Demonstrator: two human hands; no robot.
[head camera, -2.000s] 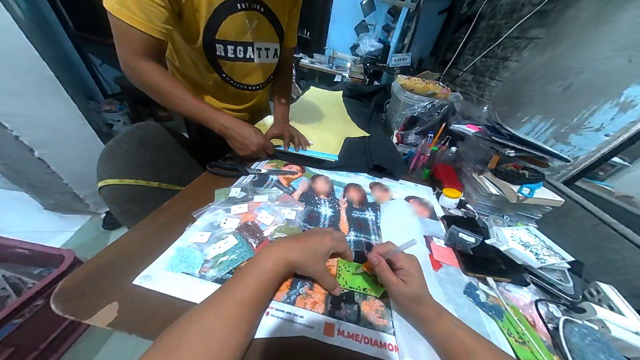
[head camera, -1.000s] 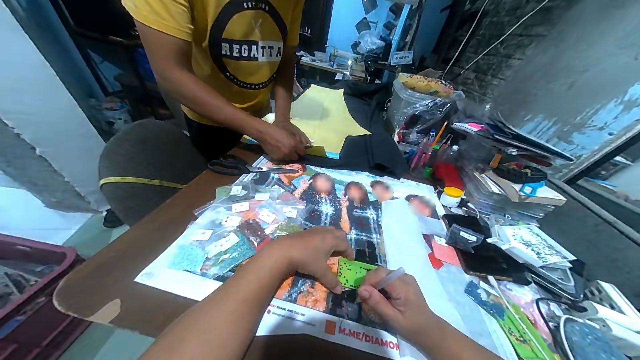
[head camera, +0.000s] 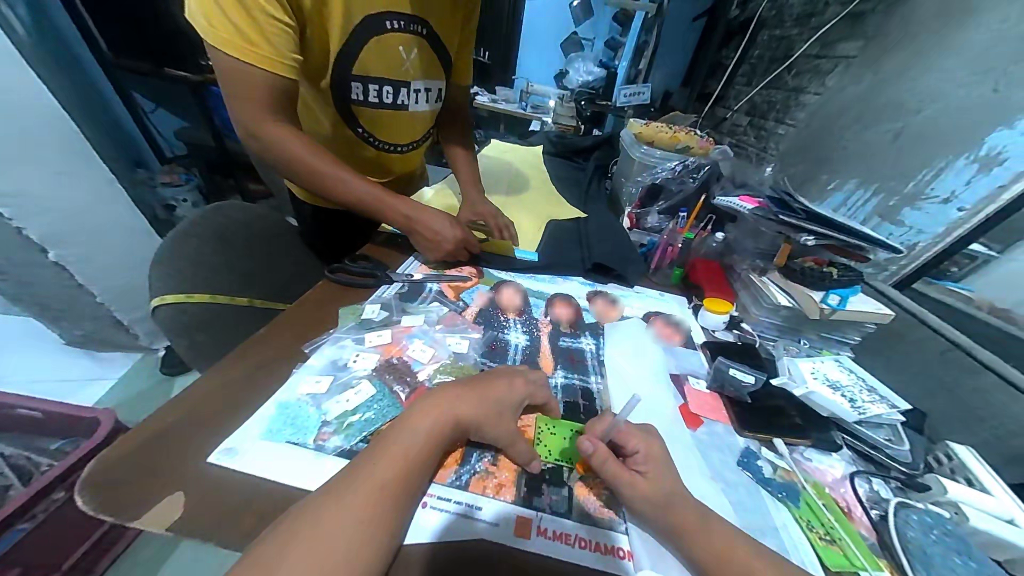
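Note:
A printed diamond painting canvas (head camera: 488, 496) showing several people lies on the brown table. My left hand (head camera: 500, 416) rests over its lower middle, thumb and fingers holding a small green tray (head camera: 558, 442) dotted with dark beads. Just right of the tray, my right hand (head camera: 632, 460) pinches a translucent pen-like applicator (head camera: 622, 416), its tip hidden behind my fingers. Small zip bags of coloured beads (head camera: 376, 408) with paper labels are heaped on the canvas's left part. White cover paper (head camera: 640, 376) lies over its right part.
Black-handled scissors (head camera: 360, 274) lie at the canvas's far edge. Across the table (head camera: 264, 400), a person in a yellow shirt handles yellow and black fabric (head camera: 520, 180). Phones (head camera: 768, 420), a yellow-lidded jar (head camera: 714, 314), papers and cables crowd the right side. A maroon crate (head camera: 56, 448) stands at left.
Across the table, the other person's hands have shifted over the fabric. My left hand still holds the green tray; my right hand has made only small moves beside it.

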